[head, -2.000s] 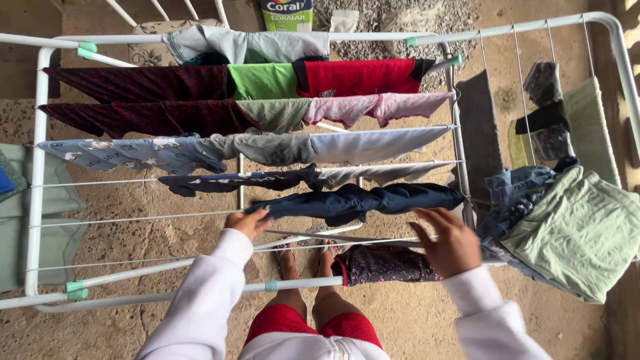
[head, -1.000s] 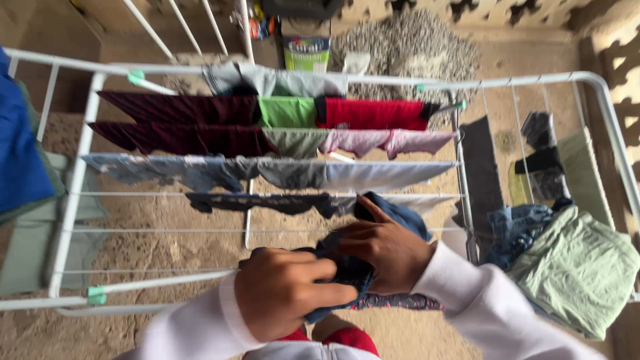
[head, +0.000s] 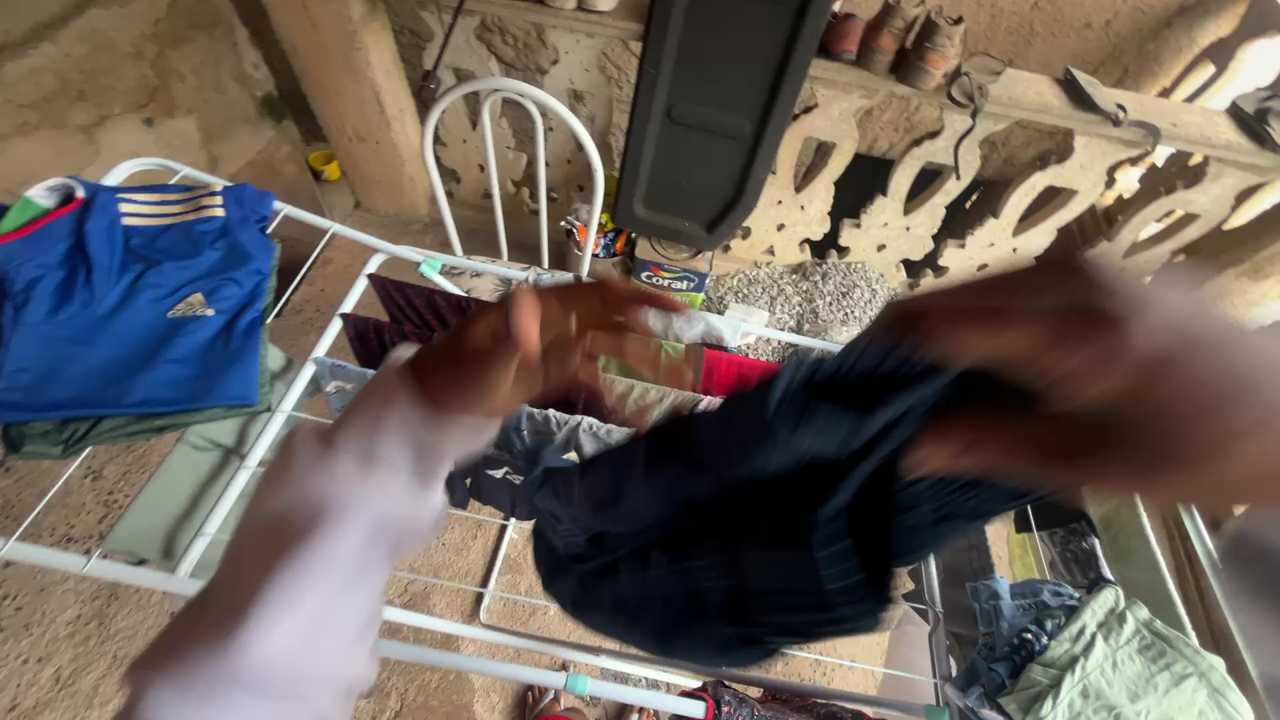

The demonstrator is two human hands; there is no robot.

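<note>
A dark navy garment (head: 740, 510), blurred by motion, hangs from my right hand (head: 1040, 380), which is closed on its upper right part. My left hand (head: 550, 345) is up over the rack to the left of the cloth, blurred, with its fingers apart and nothing seen in it. Below and behind both hands stands a white drying rack (head: 230, 490). On its lines hang maroon cloth (head: 420, 305), a red garment (head: 735, 372), a grey one (head: 580, 432) and a small dark one (head: 495, 485), partly hidden by my hands and the navy garment.
A blue jersey (head: 130, 330) lies over the rack's left wing. Pale green cloth (head: 1130, 660) and denim (head: 1010, 610) lie at the lower right. Beyond are a white metal chair (head: 513, 90), a black panel (head: 715, 110), a paint container (head: 670, 280), gravel (head: 810, 295) and shoes (head: 930, 50) on a ledge.
The navy garment was stretched along a rack line, then bunched between both hands; now it is lifted in my right hand, and my left hand has come off it. The view has tilted up.
</note>
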